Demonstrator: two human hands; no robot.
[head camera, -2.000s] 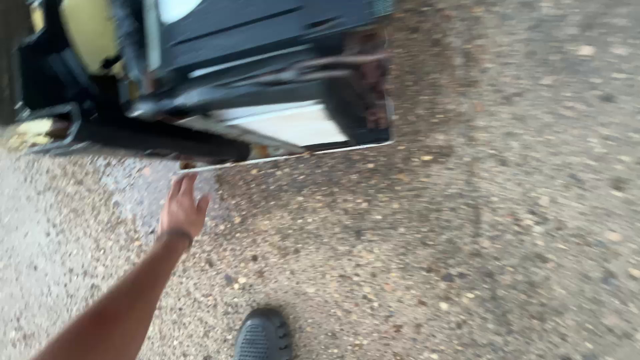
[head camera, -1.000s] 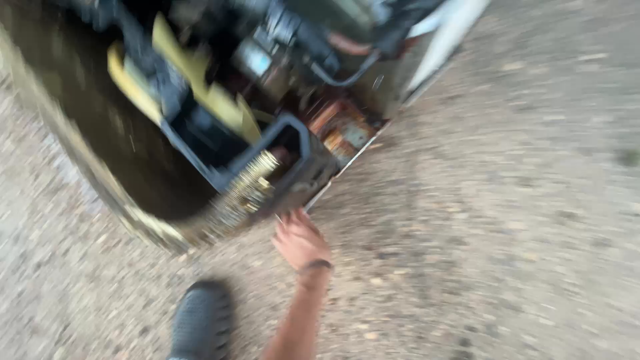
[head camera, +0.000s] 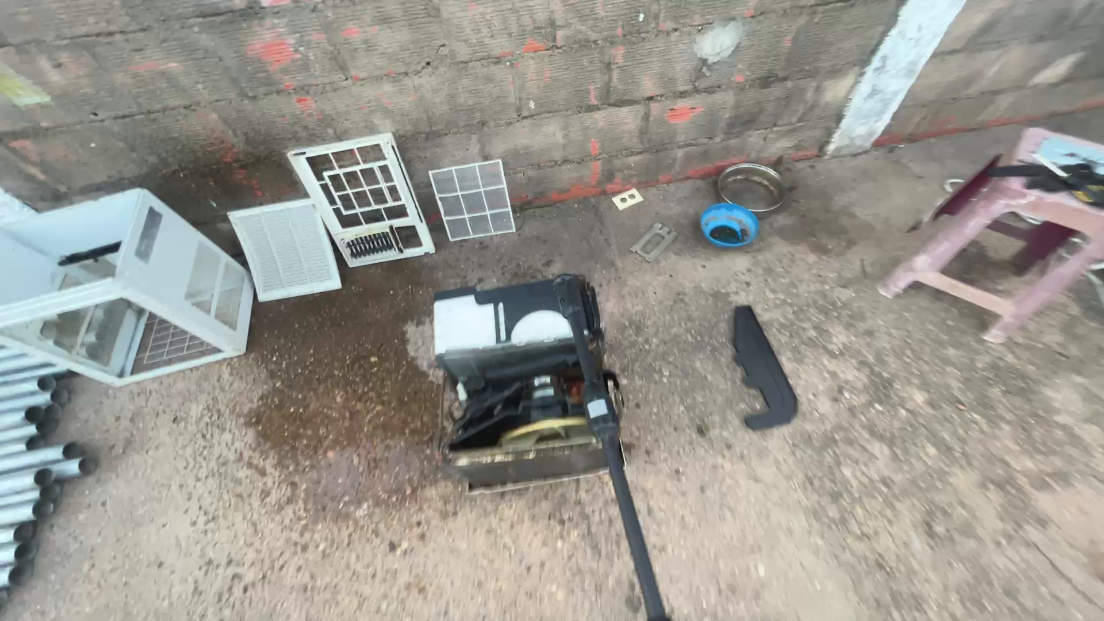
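Observation:
Neither of my hands shows in the head view now. On the concrete ground stands the opened inner unit of a window air conditioner, with black and white foam parts at its far end and a pale yellow part inside. A long black wand, like a pressure washer's lance, crosses over the unit's right side and runs down out of the bottom of the view; what holds it is hidden. Right of the unit a black plastic part lies flat.
A white metal casing stands left, beside stacked metal tubes. A louvred panel, a front grille and a filter frame lean by the block wall. A blue bowl, metal ring and pink stool are right.
The hand seen at the unit's edge is out of view. The view has drawn back to show the whole unit and wall, and the black wand now crosses over the unit.

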